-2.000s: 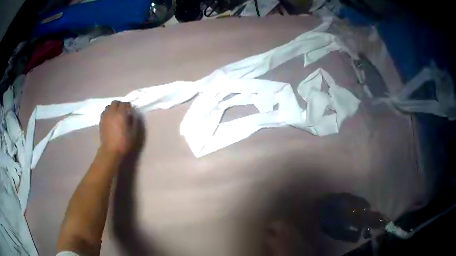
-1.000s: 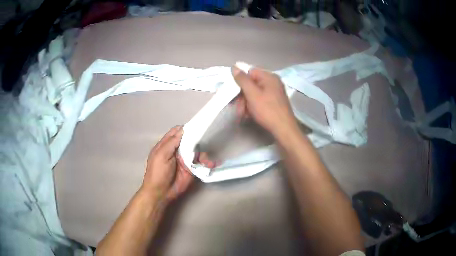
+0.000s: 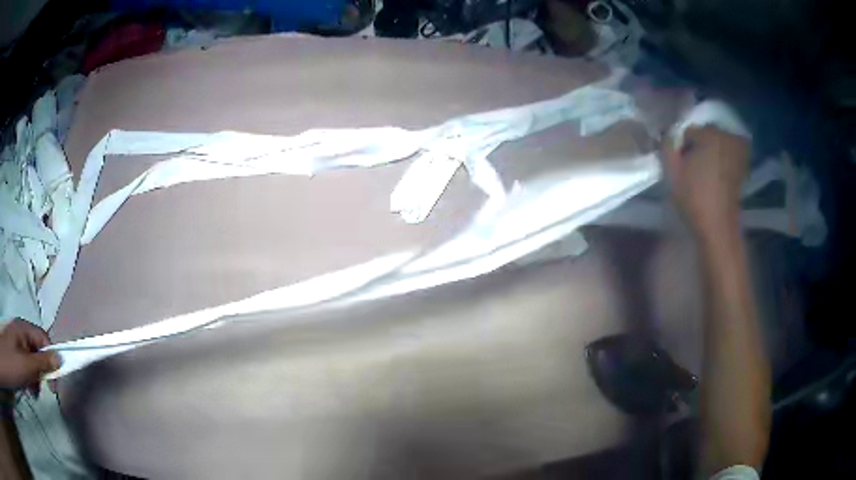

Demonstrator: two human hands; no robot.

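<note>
A long white fabric strip (image 3: 310, 294) is stretched slantwise above the pinkish-beige board (image 3: 235, 225), low at the left and higher at the right. My left hand (image 3: 24, 354), cut off by the left edge, pinches its left end between thumb and fingers. My right hand (image 3: 709, 169) is closed around its other end at the upper right, with some white cloth above the fist. The strip is blurred near the right hand. Other white strips (image 3: 357, 148) lie across the far part of the board, with a short folded end (image 3: 424, 187) near the middle.
A dark iron (image 3: 631, 373) rests at the lower right, left of my right forearm. A heap of white cloth (image 3: 33, 206) lies along the left edge. Blue material (image 3: 300, 11), red cloth (image 3: 125, 47) and clutter line the far edge. Another white strip (image 3: 798, 202) hangs at the right.
My hands held a bunched loop of strip near the middle; they are now far apart, left hand at the left edge, right hand at the upper right, with the strip drawn out between them.
</note>
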